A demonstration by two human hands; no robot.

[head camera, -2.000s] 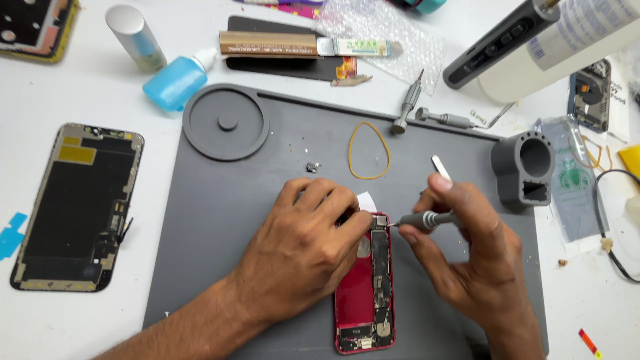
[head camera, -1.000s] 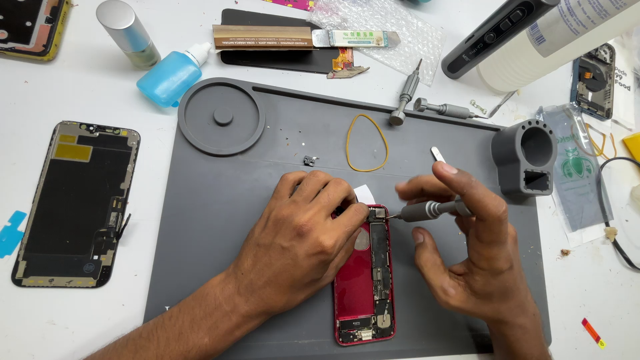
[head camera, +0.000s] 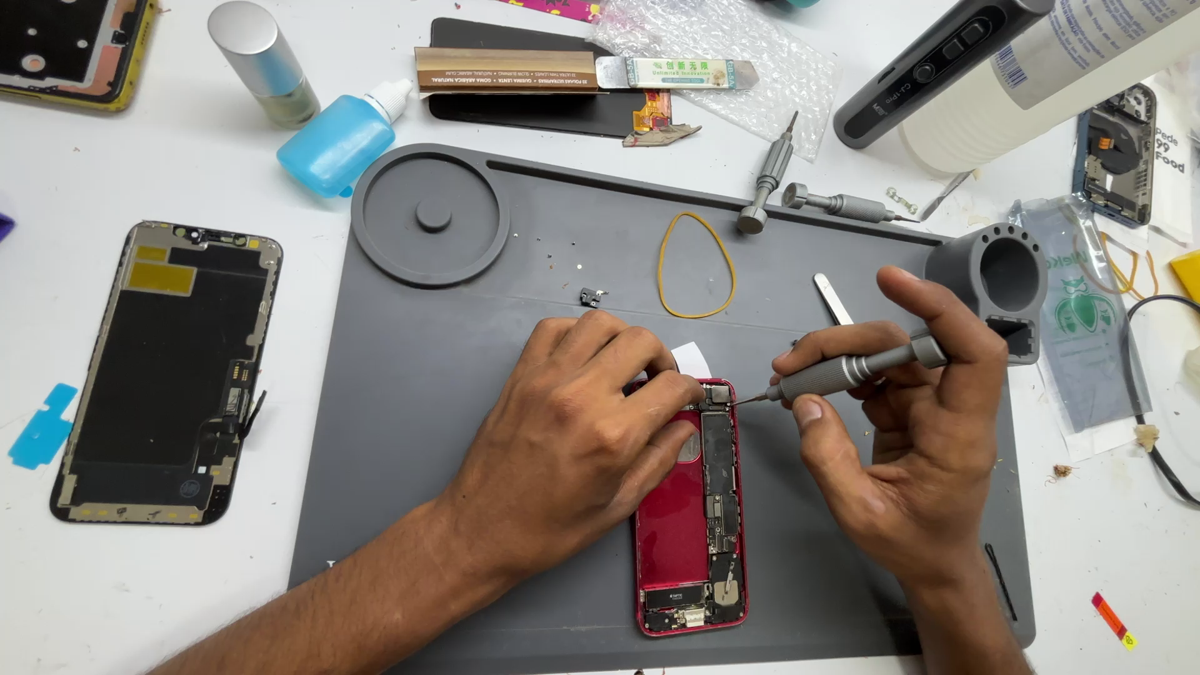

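An opened red smartphone housing (head camera: pixel 670 525) lies upright in view on a grey silicone work mat (head camera: pixel 450 562), its battery bay bare red and its logic board along the right side. My left hand (head camera: pixel 586 431) rests over the phone's upper left, fingertips at its top edge; what they pinch, if anything, is hidden. My right hand (head camera: pixel 900 422) holds a grey precision screwdriver (head camera: pixel 834 375), tilted, its tip at the phone's upper right edge. Near the hands lie a small black part (head camera: pixel 591 297), tiny screws, a yellow rubber band (head camera: pixel 662 272) and metal tweezers (head camera: pixel 832 298), partly hidden.
A phone display assembly (head camera: pixel 169 375) lies at left. Beyond the mat are a blue bottle (head camera: pixel 336 145), a glass vial (head camera: pixel 262 66) and bubble wrap (head camera: pixel 787 75). Two more screwdrivers (head camera: pixel 769 178) (head camera: pixel 844 203) lie at its back edge. A grey tool holder (head camera: pixel 970 281) stands right.
My right hand's fingers have shifted around the screwdriver, whose tip remains by the phone's upper right edge. My left hand stays over the phone.
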